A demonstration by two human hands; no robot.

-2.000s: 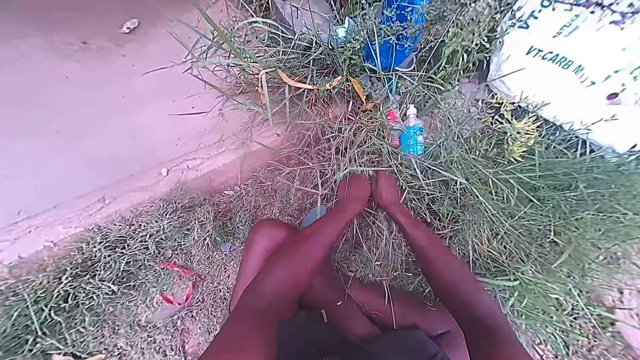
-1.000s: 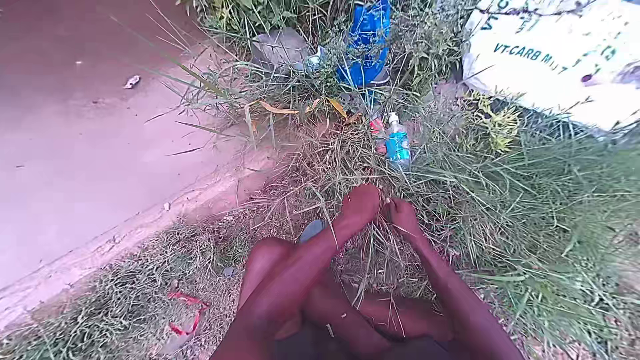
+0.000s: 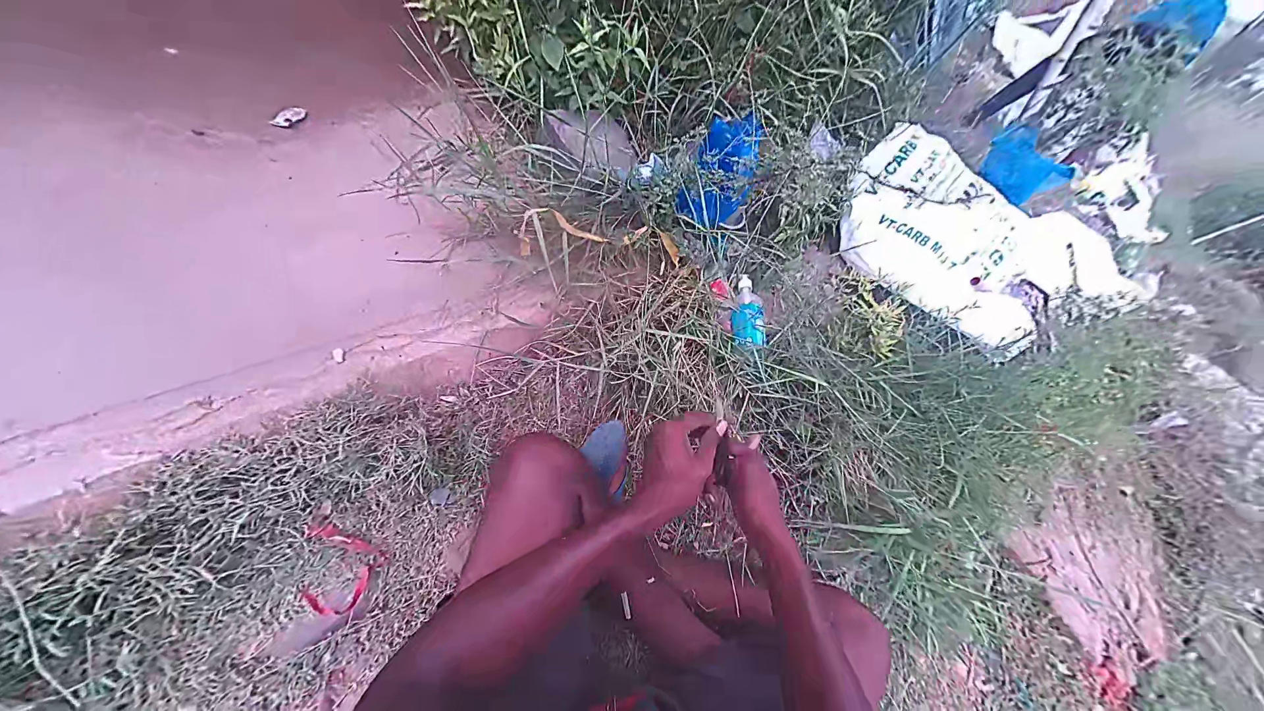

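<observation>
My left hand (image 3: 679, 459) and my right hand (image 3: 749, 479) are close together over the grass, in front of my bent knees. The fingers of both hands are curled, and the fingertips nearly meet around some thin grass stems (image 3: 726, 407). Whether either hand grips the stems is too small to tell. Beyond the hands, a small clear plastic bottle with a blue label (image 3: 749, 324) lies in the grass, with a red item (image 3: 720, 288) beside it. A grey-blue shoe tip (image 3: 604, 449) shows left of my left hand.
A concrete slab (image 3: 217, 247) with a raised edge lies to the left. Farther off are a blue plastic piece (image 3: 726, 168), a grey stone (image 3: 591, 140) and a printed white sack (image 3: 938, 232). A red strip (image 3: 346, 543) lies at lower left. Tall grass (image 3: 908, 464) grows at right.
The hands, side by side in the earlier frames, now have their fingertips raised and turned toward each other. The view has shifted, showing more of the sack and litter at right.
</observation>
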